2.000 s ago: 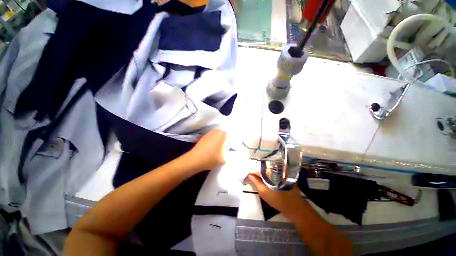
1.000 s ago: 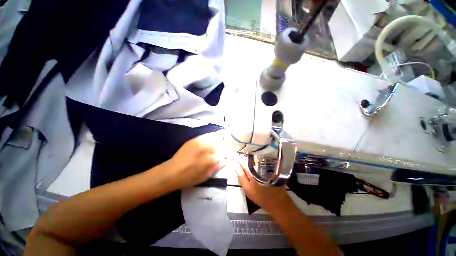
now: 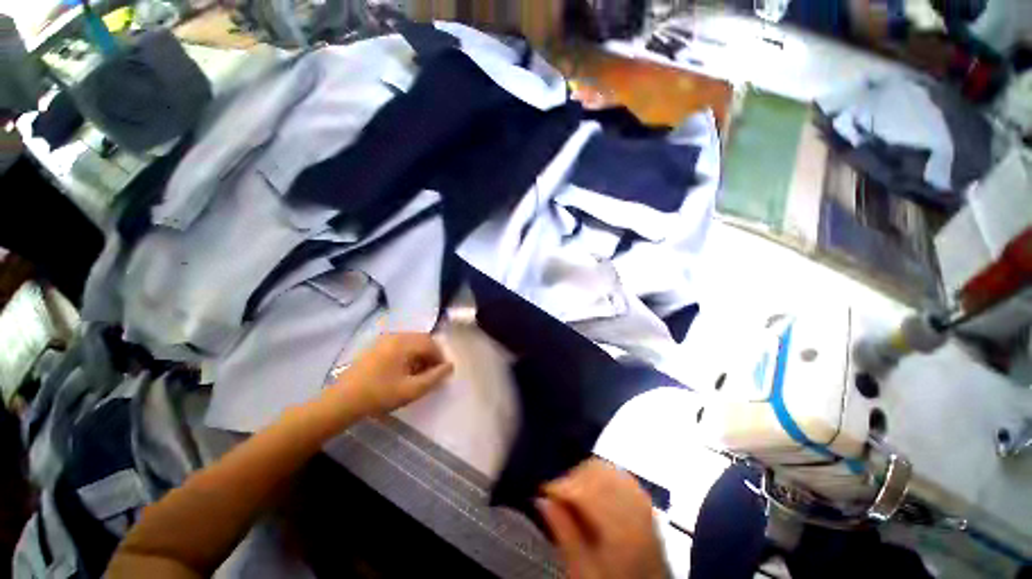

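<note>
A navy panel [image 3: 549, 396] lies across the table front, running from the cloth heap towards the sewing machine. My left hand [image 3: 396, 371] is at its left, fingers curled beside a blurred pale surface; whether it grips cloth is unclear. My right hand [image 3: 602, 515] is low in the view, slightly blurred, its fingers closed at the navy panel's lower edge. Pale cloth [image 3: 651, 435] lies between the navy panel and the needle area. The white machine head [image 3: 798, 390] with a blue stripe stands at right; its needle is hidden.
A large heap of grey and navy workpieces [image 3: 272, 249] covers the left and back. A grey measuring scale [image 3: 453, 486] runs along the front edge. Green and orange sheets [image 3: 760, 158] lie behind. More garments [image 3: 96, 498] hang at lower left. Dark cloth [image 3: 730, 520] lies under the machine head.
The view has swung left, so the machine now stands farther right. Both hands have left the needle area; my left hand is now by the heap and my right hand at the navy panel's lower edge.
</note>
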